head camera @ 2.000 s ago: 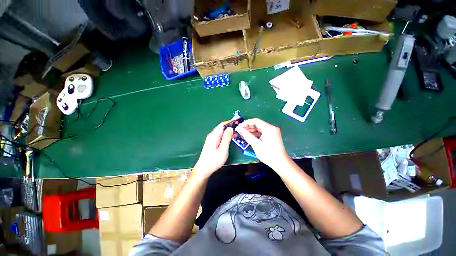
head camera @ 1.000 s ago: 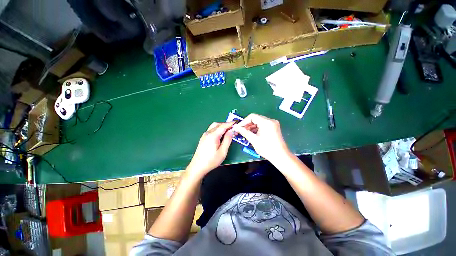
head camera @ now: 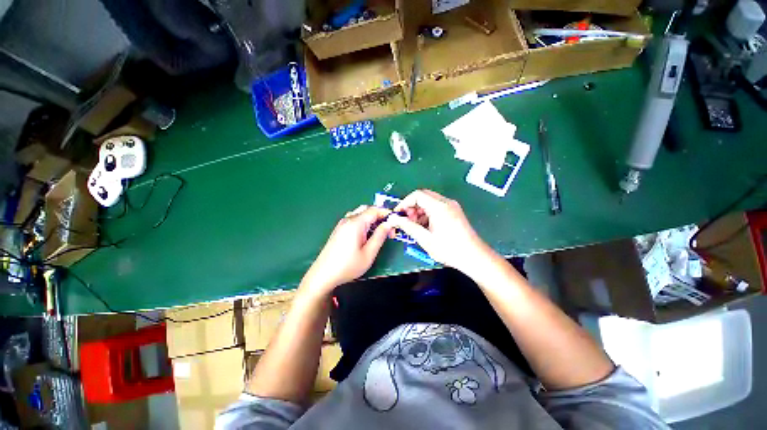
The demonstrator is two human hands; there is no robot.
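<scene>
A white housing frame (head camera: 386, 201) with a blue part (head camera: 419, 254) at its near end lies near the bench's front edge, mostly covered by my hands. My left hand (head camera: 351, 243) is over its left side, fingers bent, pinching a small dark part. My right hand (head camera: 439, 227) is over its right side, with thumb and fingertips closed at the same dark part. The fingertips of both hands meet. The exact shape of the small part is hidden by the fingers and too small to tell.
White sheets (head camera: 481, 132), a windowed white frame (head camera: 515, 179), a thin pen-like tool (head camera: 549, 172) and a thick grey-white screwdriver (head camera: 658, 109) lie right. A whitish oval object (head camera: 399, 148), blue-and-white sheet (head camera: 351, 134), blue bin (head camera: 271, 105) and cardboard boxes (head camera: 462, 67) are behind. A white controller-shaped object (head camera: 116, 168) is left.
My hands stay together over the housing, with small finger movements. The dark part between the fingertips has shifted slightly. The whole view has shifted a little.
</scene>
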